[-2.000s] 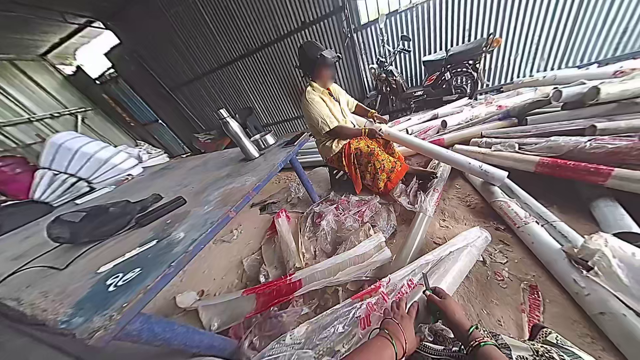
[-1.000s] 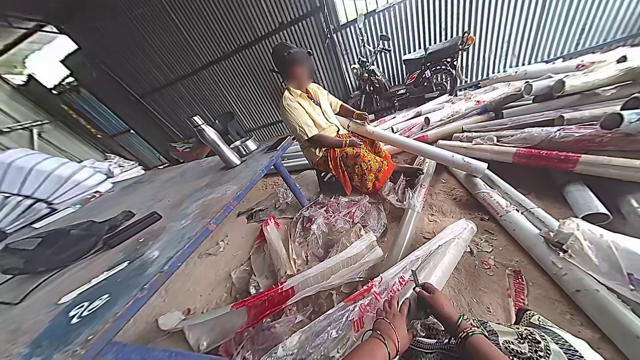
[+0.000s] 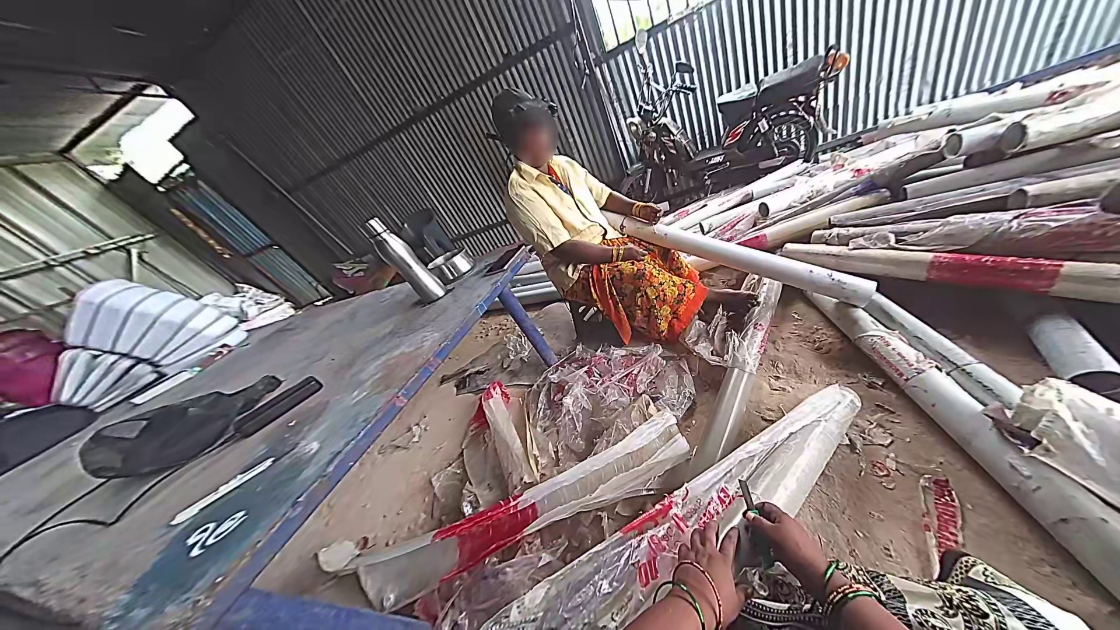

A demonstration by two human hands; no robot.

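Note:
A long pipe in clear plastic wrap with red print [image 3: 612, 560] slants up to the right across the lower middle. My left hand [image 3: 707, 564] lies on this wrap with its fingers spread. Just right of it, my right hand [image 3: 783, 538] is closed around a small knife [image 3: 746, 497], whose thin blade points up against the wrap. The knife's handle is mostly hidden in my fingers. Torn clear plastic [image 3: 604, 394] and another wrapped piece with a red band [image 3: 499, 529] lie on the ground beyond.
A co-worker [image 3: 595, 236] sits ahead, holding a white pipe [image 3: 752, 258]. More pipes [image 3: 997, 271] are piled at right. A blue-edged table [image 3: 350, 429] on the left bears a steel flask [image 3: 407, 261] and a black bag [image 3: 175, 433]. A motorcycle [image 3: 744, 131] stands behind.
My right hand and the knife have moved a little down along the wrap, toward my left hand. The co-worker's far hand has shifted slightly on the white pipe.

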